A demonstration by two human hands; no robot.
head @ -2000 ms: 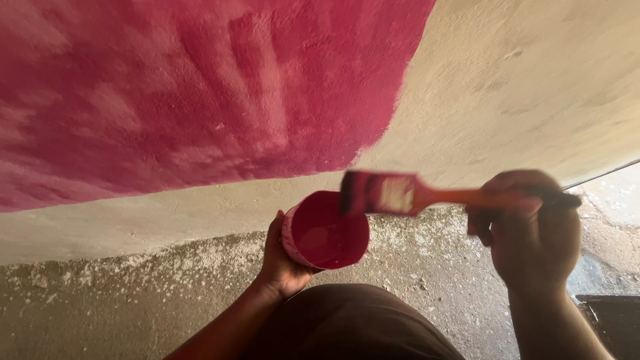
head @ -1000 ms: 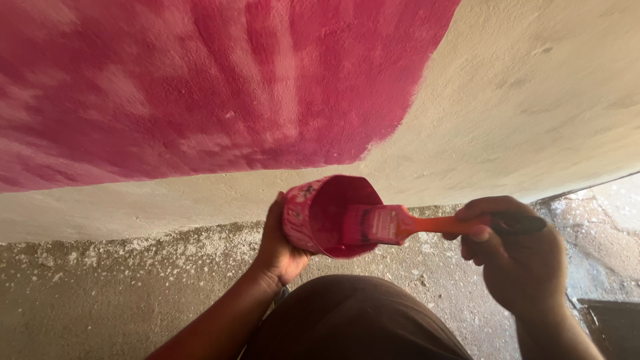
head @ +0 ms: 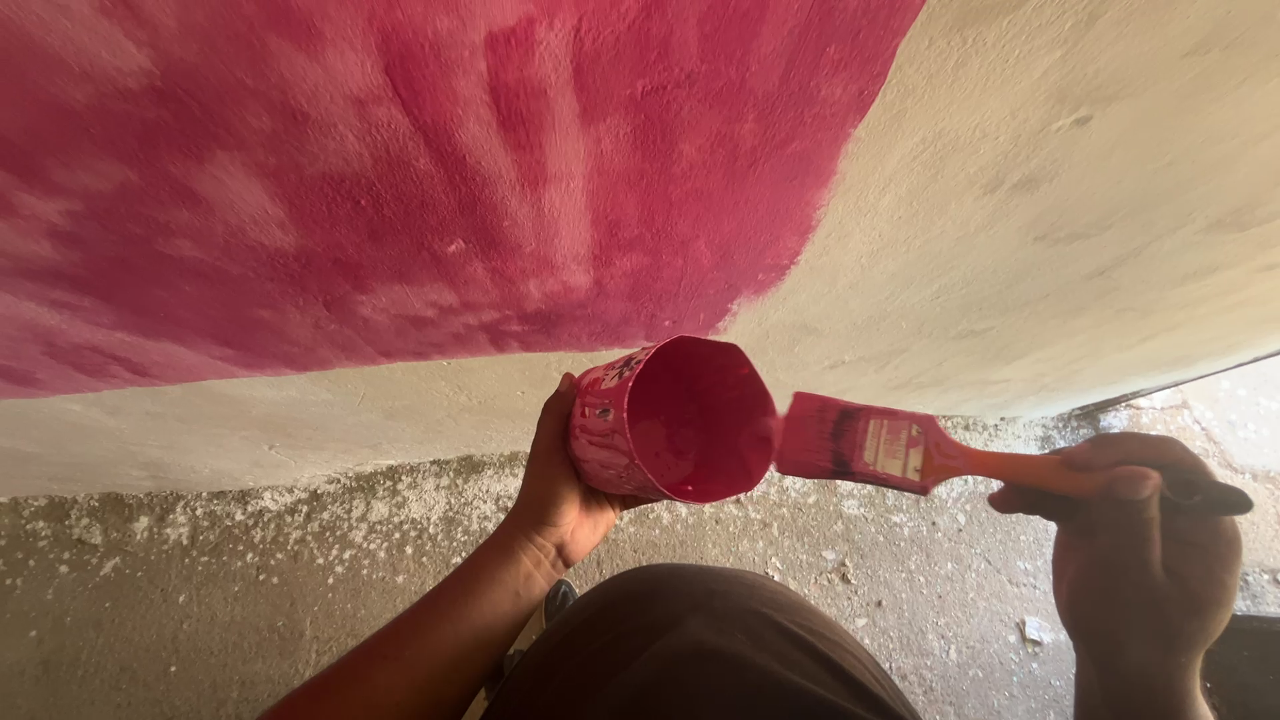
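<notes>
My left hand grips a paint-smeared container from its left side and below; its mouth tilts toward me and shows pink paint inside. In my right hand is a flat paintbrush, held by its orange and black handle. The bristles are coated in pink and point left, just right of the container's rim. Whether they touch the rim I cannot tell. Beyond both hands is a wall, with an uneven pink painted area at the upper left and a cream surface at the right and along the bottom.
Below the wall lies a rough concrete floor spattered with white specks. My knee in dark cloth is at the bottom centre, with part of a shoe beside it. A dark object stands at the lower right edge.
The brush was over the container's mouth two seconds ago and had its bristles inside it one second ago. Now the bristles are outside, to the right of the rim.
</notes>
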